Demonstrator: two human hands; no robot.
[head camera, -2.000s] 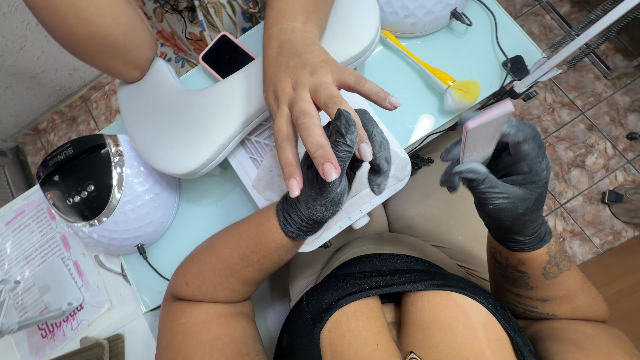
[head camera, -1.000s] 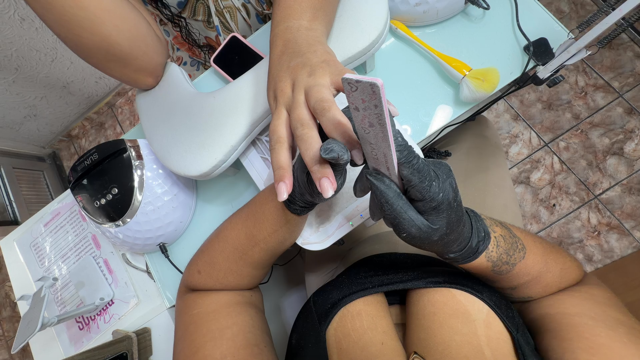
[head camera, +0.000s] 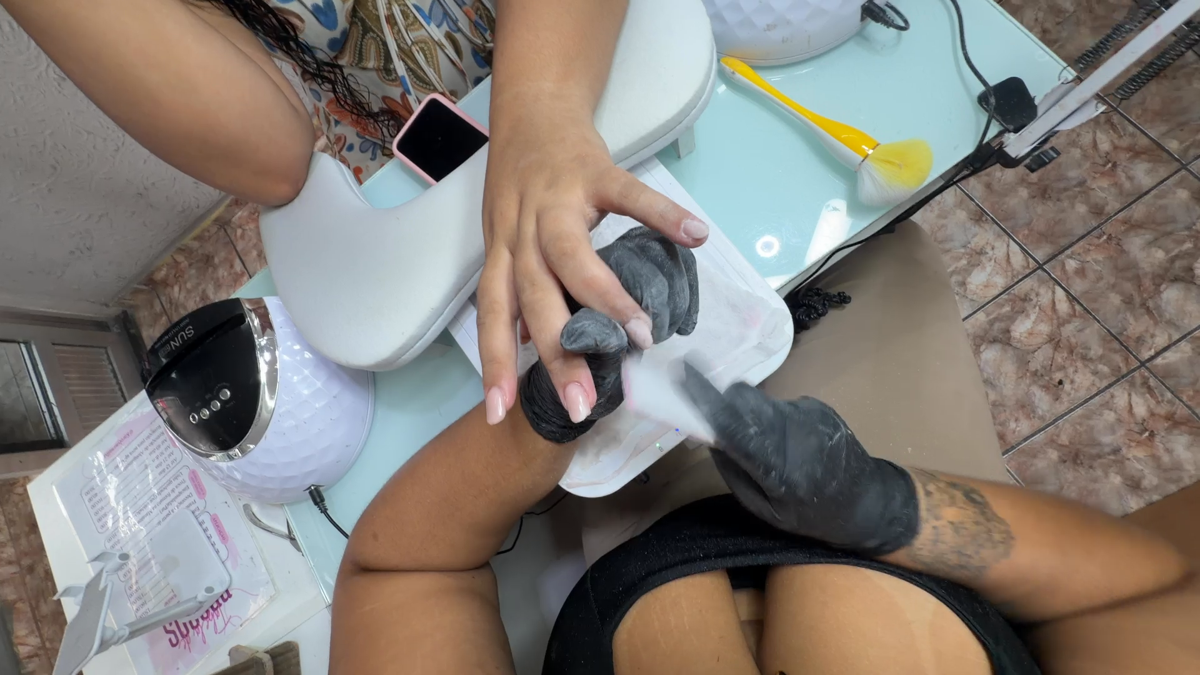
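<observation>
My left hand (head camera: 614, 333), in a black glove, is under another person's hand (head camera: 553, 216) and grips one of its fingers; that hand is spread palm down with long pale pink nails. My right hand (head camera: 806, 469), also black-gloved, holds a nail file block (head camera: 667, 398), pale with a pink edge and blurred by motion. The block is close to the tip of the held finger; whether it touches the nail cannot be told. Below the hands lies a white tray (head camera: 750, 333) dusted with powder.
A white padded armrest (head camera: 375, 272) spans the glass table. Around it are a nail lamp (head camera: 291, 403), a second lamp (head camera: 783, 23), a phone (head camera: 441, 139), a yellow-handled dust brush (head camera: 816, 117), a lamp arm (head camera: 1097, 80) with cable, and a white stand (head camera: 141, 600) on a printed sheet.
My right hand has moved in from the right with the file block, which was upright a second ago and is now low beside the fingertip. My left hand stays under the other person's hand.
</observation>
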